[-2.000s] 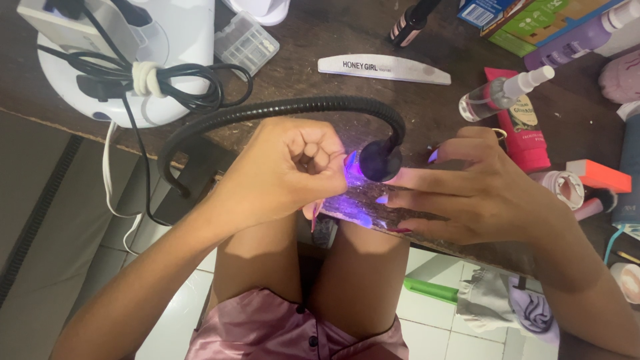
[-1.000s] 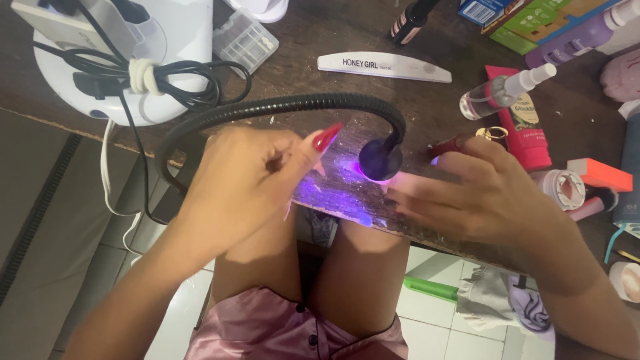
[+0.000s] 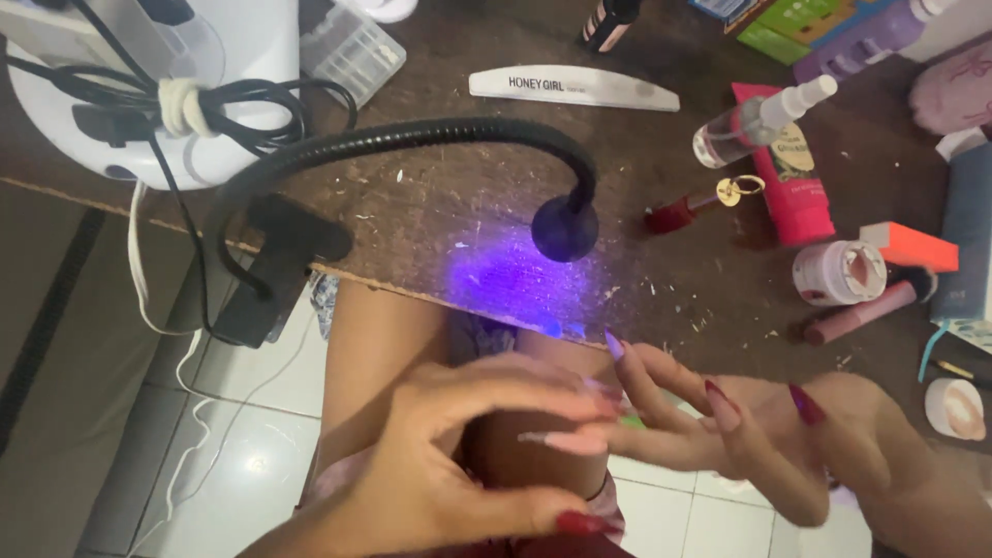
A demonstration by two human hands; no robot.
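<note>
My left hand, with a long red thumbnail, is blurred; its fingertips meet or overlap the fingertips of my right hand, and I cannot tell whether they touch. My right hand is turned palm up with fingers spread, its long nails pink and dark red, and nothing lies in it. Both hands are over my lap, in front of the table edge. Above them a gooseneck lamp's round black head casts violet light on the dark wooden table. A small dark red bottle with a ring lies right of the lamp head.
A white nail file lies behind the lamp's neck. The lamp's black clamp grips the table edge. At left are a white device with coiled cables and a clear compartment box. A spray bottle, pink tube and open jar stand or lie at right.
Both hands have moved from beside the lamp head toward my body, and my right hand has turned palm up. The dark red bottle, partly behind my right hand before, now shows fully on the table.
</note>
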